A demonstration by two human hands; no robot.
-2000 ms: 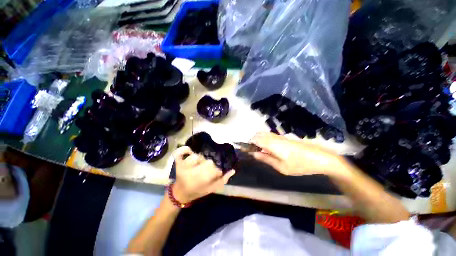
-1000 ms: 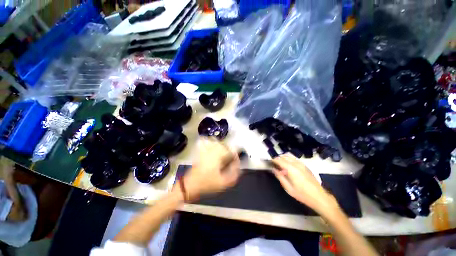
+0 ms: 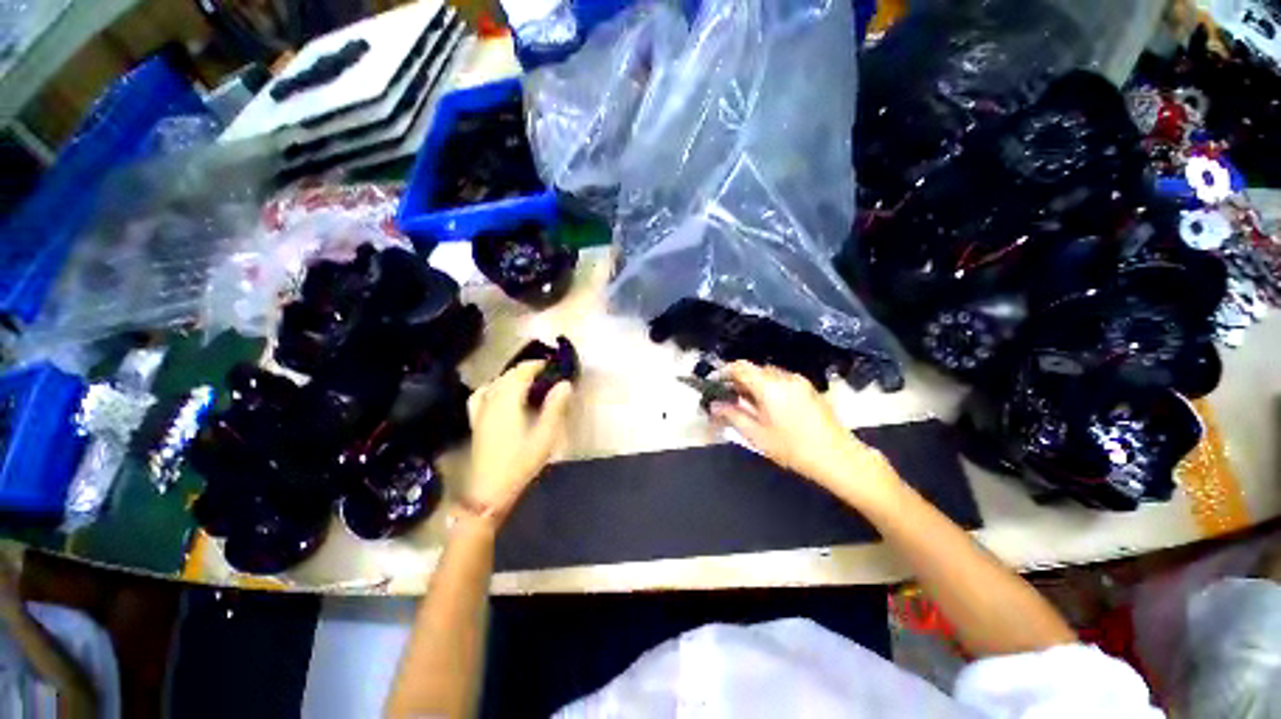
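Observation:
My left hand (image 3: 514, 433) grips a glossy black round housing (image 3: 549, 370) at the middle of the bench, behind the dark mat (image 3: 674, 502). Its fingers cover part of the housing. My right hand (image 3: 777, 410) holds a small dark tool (image 3: 707, 389), perhaps pliers; most of it is hidden in the fingers. Another housing (image 3: 524, 263) stands behind my left hand. Small black plastic parts (image 3: 766, 346) lie loose in front of the clear plastic bag (image 3: 759, 211), just behind my right hand.
A pile of housings (image 3: 344, 386) is at the left and a larger heap (image 3: 1054, 281) at the right. Blue bins (image 3: 482, 221) stand behind and at far left. White round boards (image 3: 1205, 179) lie at far right. Parts of other people show at both lower corners.
My left hand let go of the earlier housing, moved over the mat, and now holds one farther back. One housing now stands near the blue bin. The right hand keeps the tool.

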